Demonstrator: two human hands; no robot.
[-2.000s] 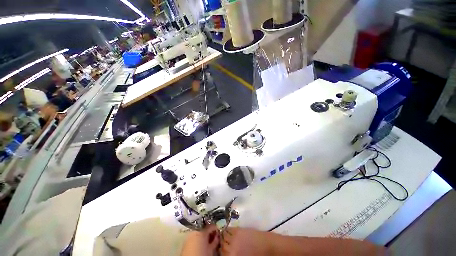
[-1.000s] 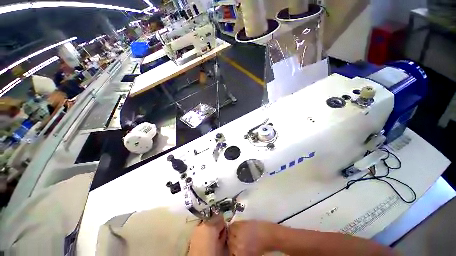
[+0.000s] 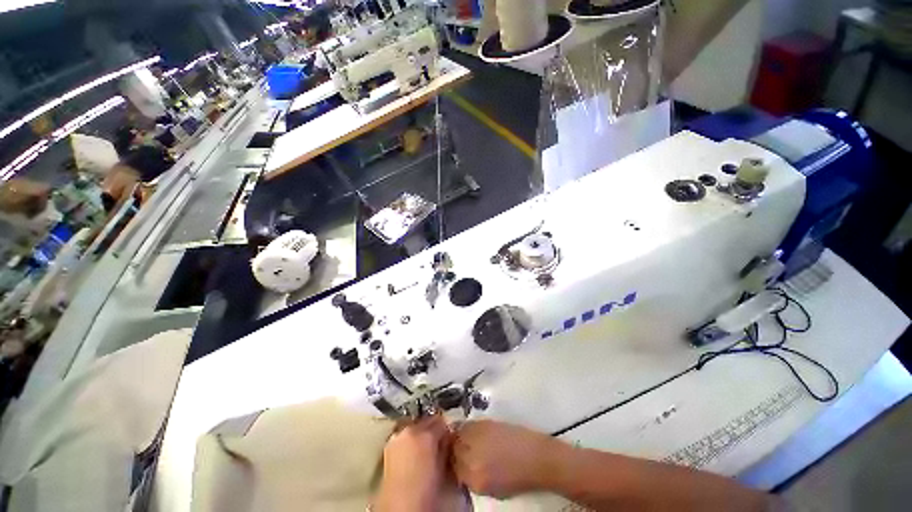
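Observation:
A beige panel (image 3: 300,455) lies on the machine table, left of and under my hands, with a fold at its left edge. My left hand (image 3: 415,462) is at the needle area (image 3: 425,398), fingers bent down on the panel's edge. My right hand (image 3: 500,458) is right beside it, fingers curled and close to the left fingertips. What the fingertips pinch is hidden, and the presser foot is mostly hidden. The white sewing machine head (image 3: 620,260) with blue letters stretches to the upper right.
More beige pieces (image 3: 90,410) lie at the left by the grey rail (image 3: 110,270). A white round unit (image 3: 285,262) stands beyond the table. A black cord (image 3: 790,350) loops at right, near the printed ruler (image 3: 735,430). Thread cones (image 3: 522,25) stand behind the head.
The camera view has shifted, so the machine sits farther right and slightly higher. Both hands stay together at the needle area. The panel's fold at left has changed shape slightly.

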